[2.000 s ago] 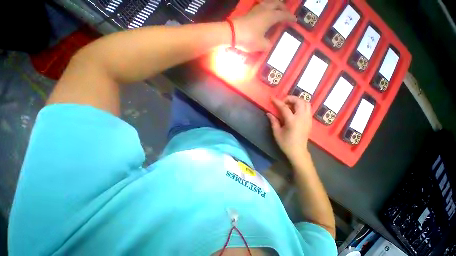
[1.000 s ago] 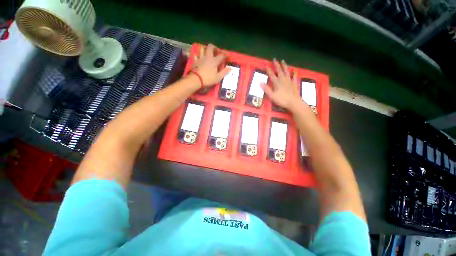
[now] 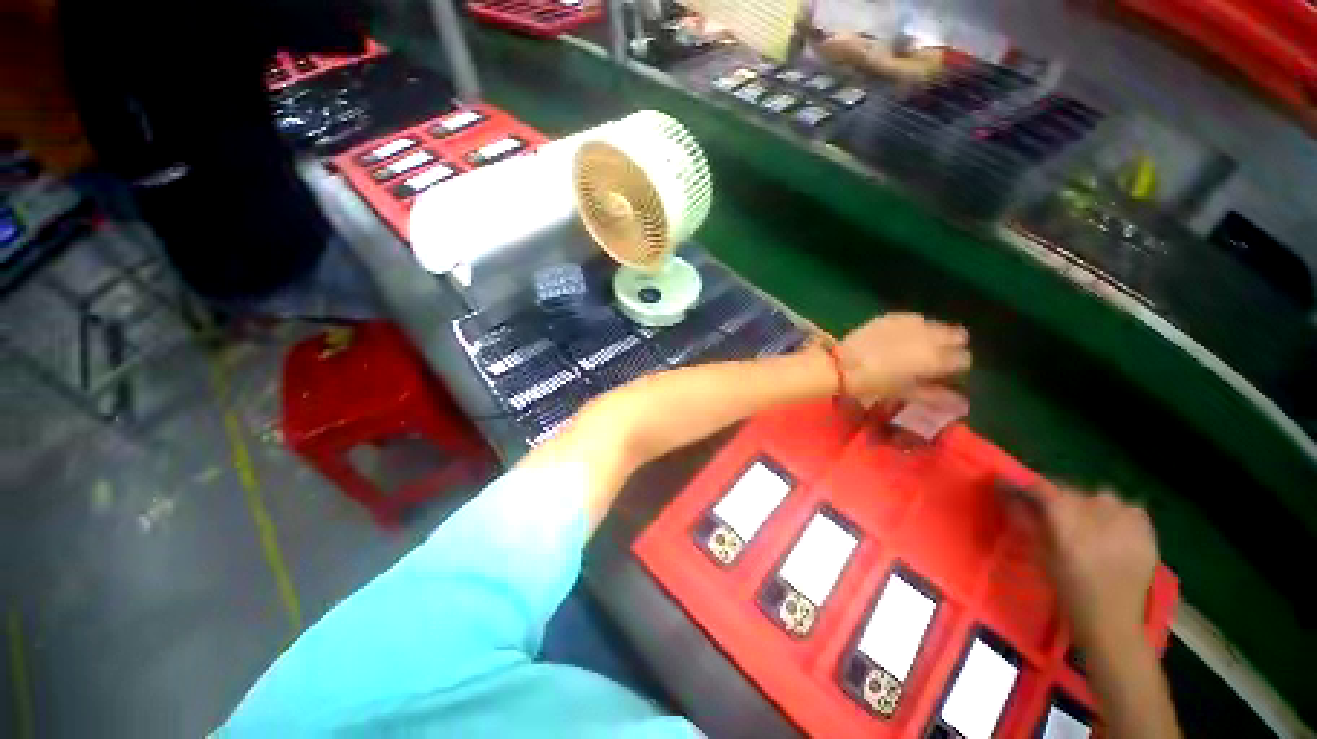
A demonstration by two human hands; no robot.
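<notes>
A red tray [image 3: 718,598] lies at lower right with phones face down in its near row, such as this phone [image 3: 815,557], each with a white rectangle and gold-ringed cluster. Recesses in the middle of its far row look bare. My left hand [image 3: 903,358], with a red wrist string, is above the tray's far left corner, its fingers on a blurred phone [image 3: 929,413] that is tilted. My right hand [image 3: 1101,556] is motion-blurred over the far row's right part, with a dark phone-like thing [image 3: 1020,503] at its fingertips. Details under both hands are hidden.
A pale green fan [image 3: 659,289] stands on black ribbed trays [image 3: 556,351] left of the red tray. Beyond are a white rounded object [image 3: 484,224] and another red phone tray [image 3: 387,198]. A person in dark clothes and a red stool [image 3: 347,397] are at left.
The view has swung left, bringing the stool and second tray into sight. Phones from the middle of the far row have left their recesses. My hands have lifted from lying flat over that row.
</notes>
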